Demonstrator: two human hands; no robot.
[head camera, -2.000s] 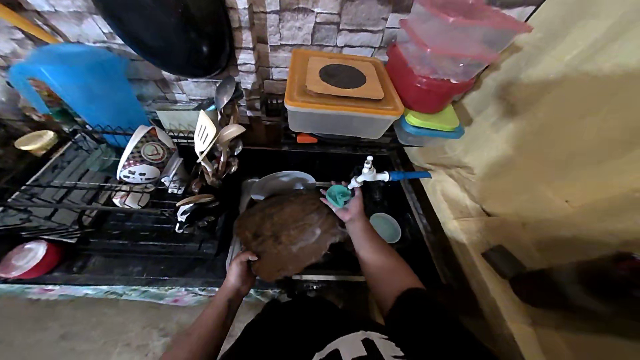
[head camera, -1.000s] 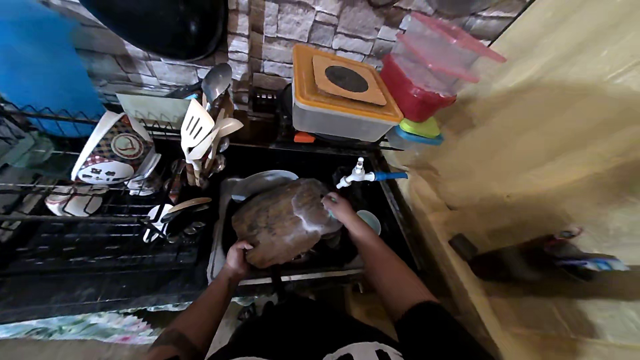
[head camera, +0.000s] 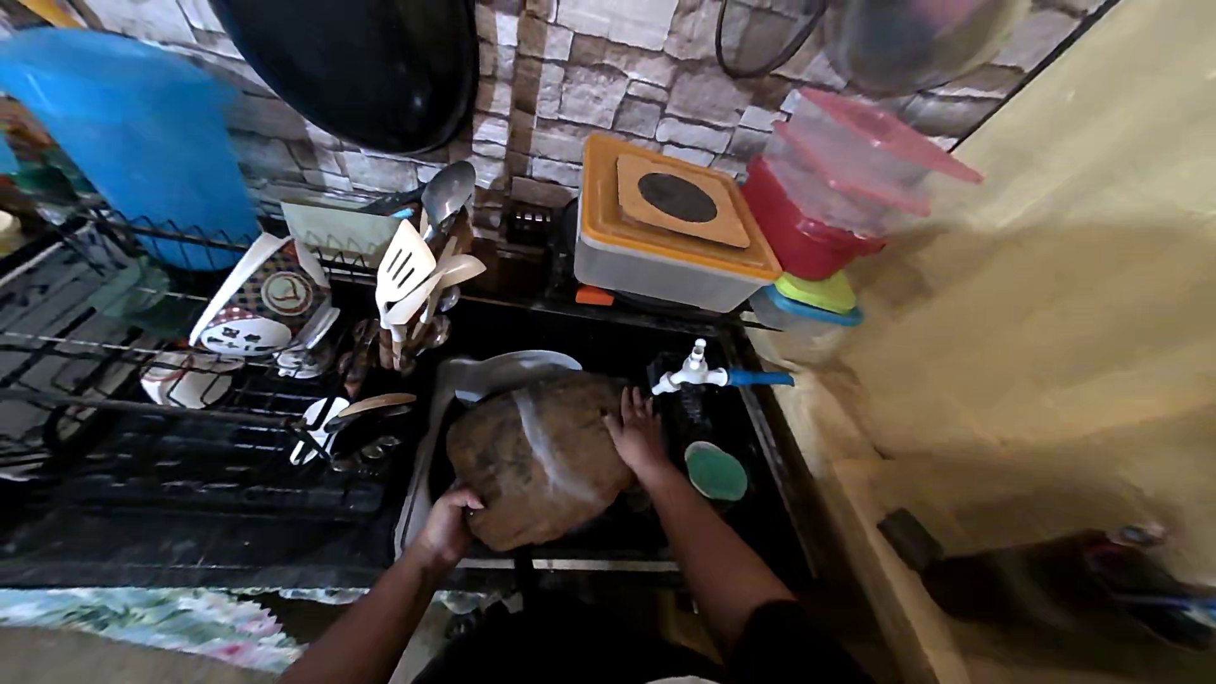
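A brown wooden board (head camera: 532, 456) with a whitish, foamy streak lies tilted over the sink (head camera: 418, 503). My left hand (head camera: 448, 525) grips its lower left edge, thumb on top and fingers hidden beneath. My right hand (head camera: 635, 432) is at the board's right edge, its fingers over the surface; whether something lies under the palm cannot be seen. A metal basin or plate (head camera: 532, 361) shows behind the board. To the right of my right forearm is a green round container (head camera: 716, 472). A white faucet (head camera: 695, 372) with a blue hose stands above it.
At the left is a wire dish rack (head camera: 171, 408) with bowls and a blue plastic pitcher (head camera: 142, 133). Spatulas and ladles (head camera: 408, 275) stand beside it. Behind the sink are an orange-lidded container (head camera: 665, 275) and stacked red tubs (head camera: 807, 218). A yellowish wall (head camera: 1064, 313) borders the right.
Two seconds ago my right hand held a green thing near the faucet; it has since moved onto the board. Whitish streaks have appeared on the board. My left hand still grips the board's edge.
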